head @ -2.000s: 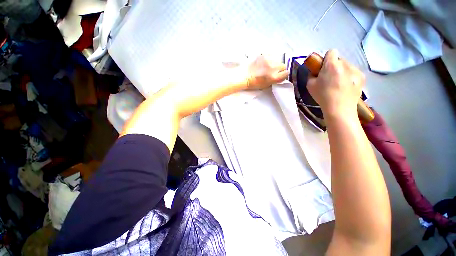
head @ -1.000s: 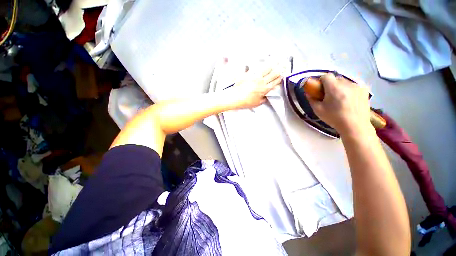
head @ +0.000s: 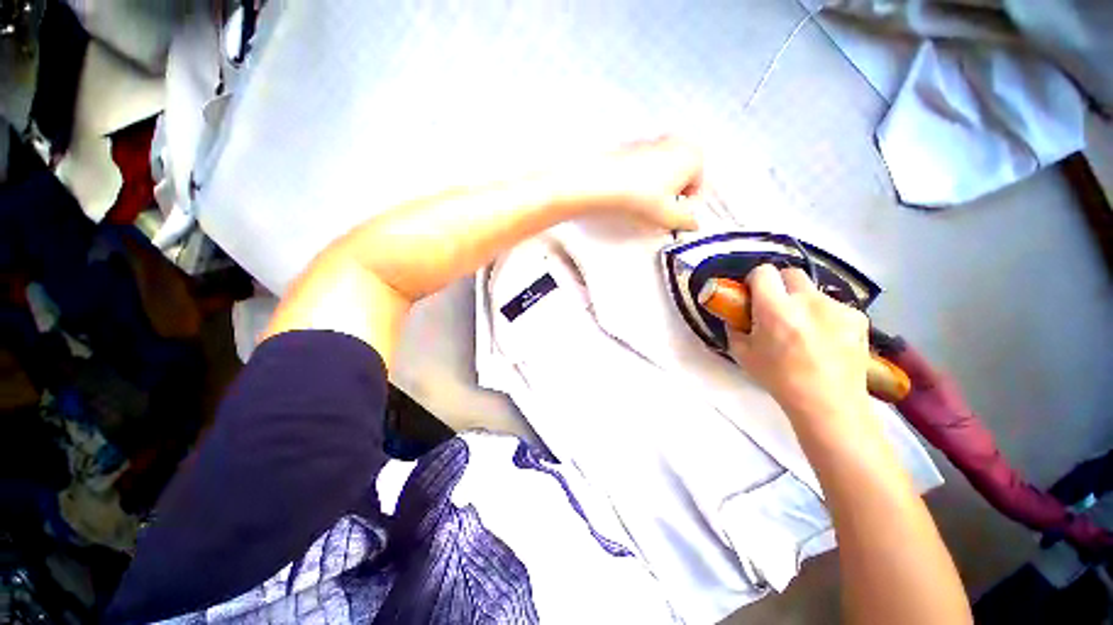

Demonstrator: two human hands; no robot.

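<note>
A white garment [head: 610, 403] lies in layers on the table in front of me, creased near its middle. A small dark brand label [head: 529, 297] shows on its upper left part. My right hand [head: 799, 332] is closed round the orange-brown handle of the steam iron [head: 686, 276]. The iron's tip points left and it sits on or just over the garment's right side; which, I cannot tell. My left hand [head: 665, 186] is at the garment's top edge, just above the iron's tip, fingers curled. Glare washes it out, and the cloth at its fingertips is hard to see.
The maroon sleeved hose [head: 964, 446] trails from the iron to the lower right. Pale cloth pieces [head: 976, 122] lie at the table's far right. The pale table [head: 366, 98] runs to a left edge with cloth heaps [head: 92, 305] beyond it. Dark scraps [head: 1037, 586] lie lower right.
The garment is spread wider and its label now shows. The iron has moved down and slightly left onto the garment's side. My left hand has gone from flat to curled and moved slightly up.
</note>
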